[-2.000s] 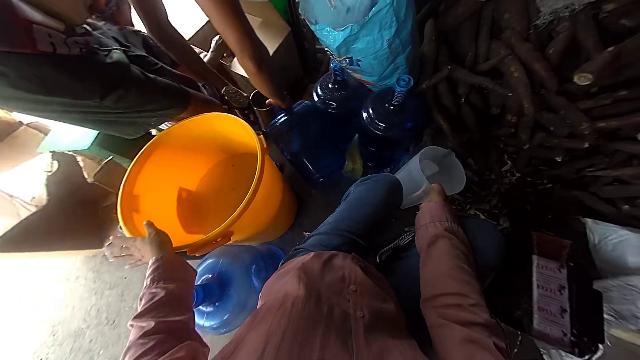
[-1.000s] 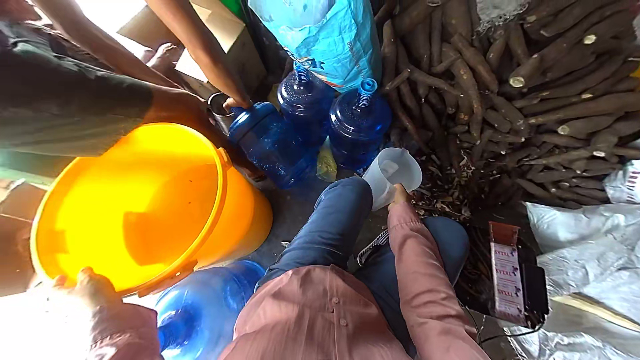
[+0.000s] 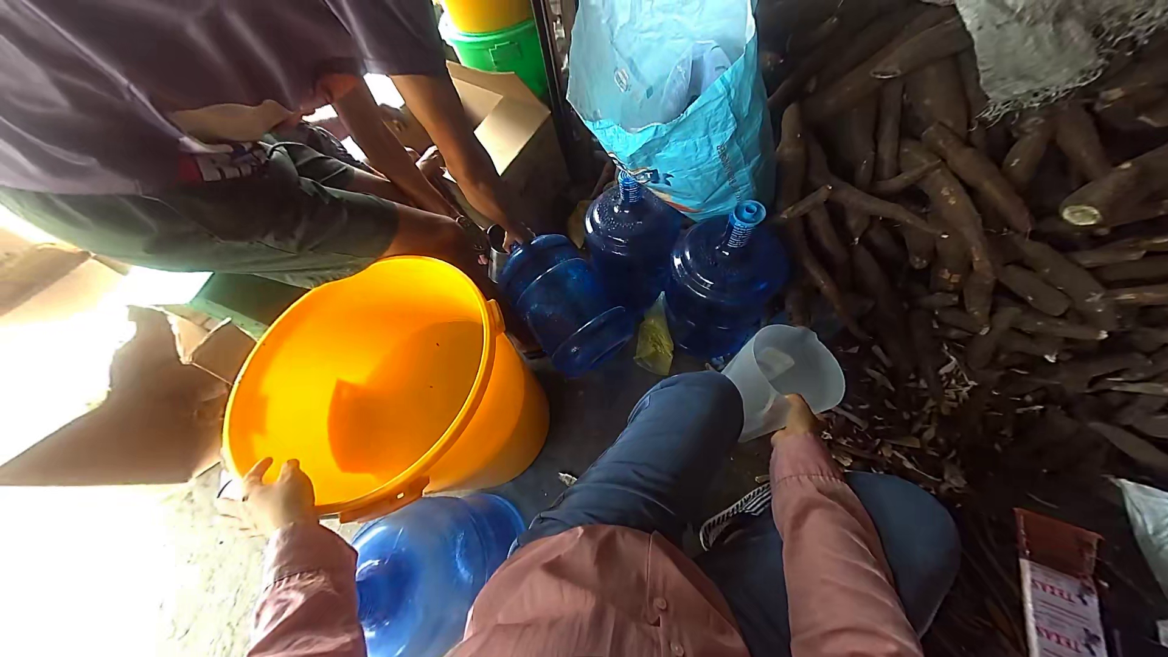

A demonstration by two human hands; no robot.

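My left hand (image 3: 278, 497) grips the near rim of a large orange plastic bucket (image 3: 525, 429), which is tilted so its inside faces up toward me. In my right hand (image 3: 796, 418) is a translucent plastic pitcher (image 3: 762, 365), held by its handle beside my knee. Under the bucket's near side a light blue water jug (image 3: 433, 566) lies on its side. Beyond my knee two dark blue water jugs (image 3: 630, 224) (image 3: 725, 283) stand upright. A third dark blue jug (image 3: 566, 301) leans over, with a co-worker's hand (image 3: 518, 235) at its top.
A co-worker (image 3: 301, 214) bends over at the upper left near an open cardboard box (image 3: 497, 114). A blue plastic sack (image 3: 675, 109) stands behind the jugs. Long brown roots (image 3: 958, 201) are piled on the right. A printed carton (image 3: 1058, 584) lies at the lower right, and cardboard (image 3: 137, 411) at the left.
The co-worker's torso shows more fully now than one second ago. My hands keep the same holds on bucket and pitcher. The view has shifted.
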